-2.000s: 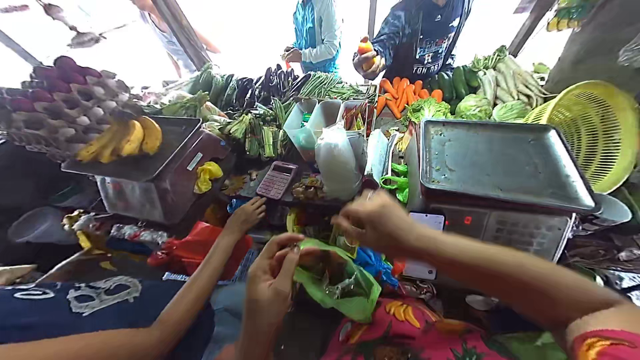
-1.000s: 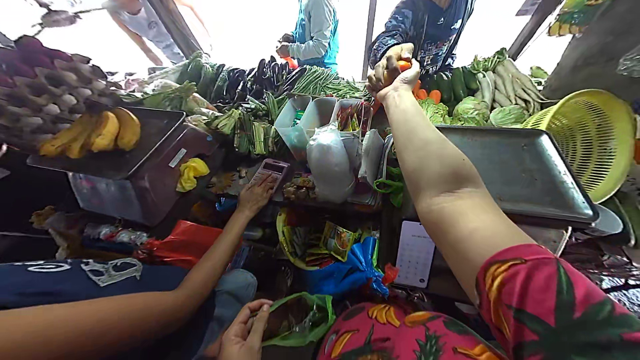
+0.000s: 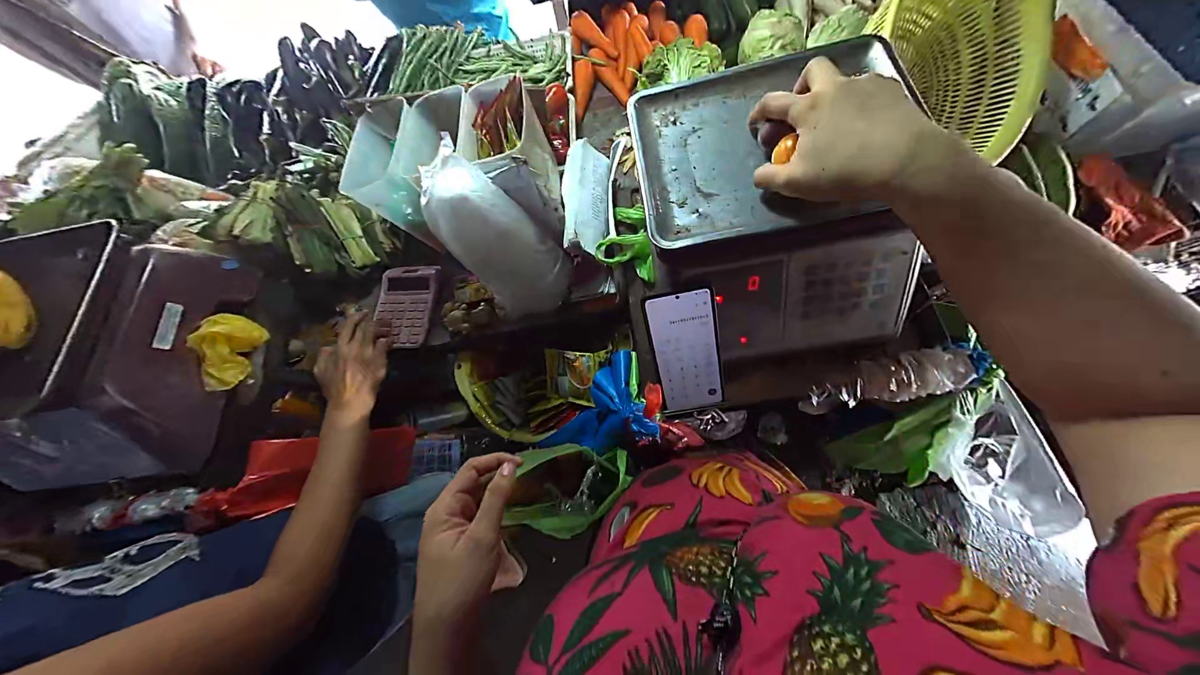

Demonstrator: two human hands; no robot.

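Observation:
My right hand (image 3: 834, 131) is over the metal tray of a weighing scale (image 3: 698, 169), its fingers closed around a small orange vegetable (image 3: 786, 148) and a dark purple one (image 3: 771, 133). Whether these touch the tray is hidden. Below, near my lap, my left hand (image 3: 473, 516) pinches the rim of a green plastic bag (image 3: 572, 487), whose mouth gapes to the right. A phone (image 3: 684, 349) with a calculator on its screen leans against the scale's front. The scale's red display shows zero.
Another person's hand (image 3: 353, 366) touches a pink calculator (image 3: 408, 305) at the left. White plastic containers (image 3: 375, 169) and a filled plastic bag (image 3: 492, 230) stand mid-counter. Behind are carrots (image 3: 609, 47), eggplants (image 3: 319, 70) and green beans (image 3: 436, 58). A yellow basket (image 3: 975, 66) stands right of the scale.
My right hand was at a person's hand across the counter and is now over the scale tray with the vegetables. My left hand still holds the green bag. The view has shifted.

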